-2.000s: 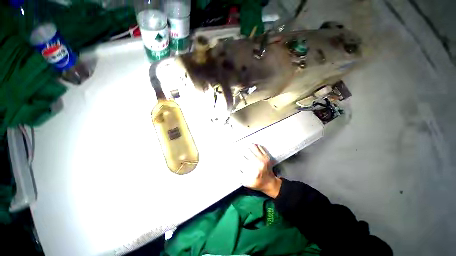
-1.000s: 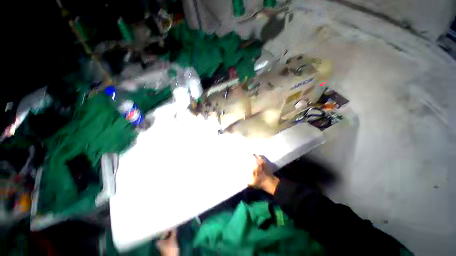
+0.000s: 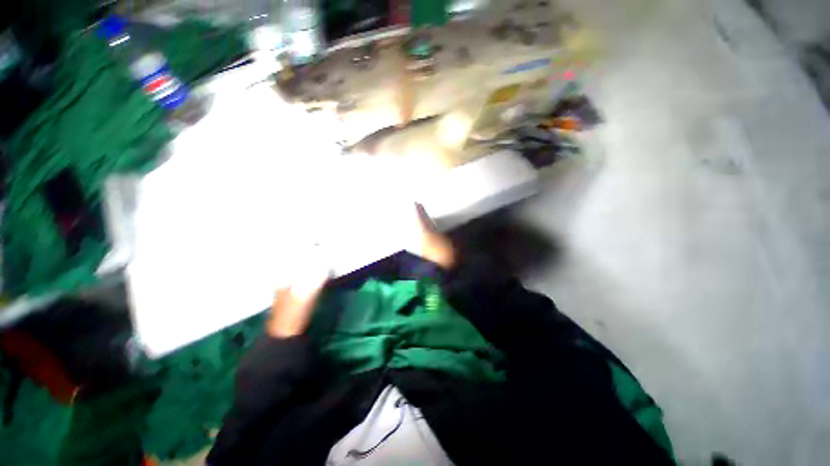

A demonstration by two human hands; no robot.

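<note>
The white machine table (image 3: 209, 237) glares strongly under the lamp. My left hand (image 3: 296, 305) is at the table's front edge, blurred and washed out by the glare. My right hand (image 3: 434, 241) is at the same edge further right, its fingers partly lost in the glare. Whether either hand holds anything does not show. Green fabric (image 3: 400, 332) lies over my lap below the table edge, between my two black sleeves. The sewing machine (image 3: 364, 73) stands at the back right of the table, its needle area hidden by glare and blur.
A cola bottle (image 3: 159, 84) with a blue cap stands at the back left, and clear bottles (image 3: 296, 36) stand behind the machine head. Dark green cloth (image 3: 100, 118) is heaped at left with a dark flat object (image 3: 65, 198) on it. Small clutter (image 3: 546, 132) lies at the right end. Grey floor extends right.
The view has swung left and down. My left hand has come up from below to the table's front edge. The long pale object on the table two seconds ago is no longer visible.
</note>
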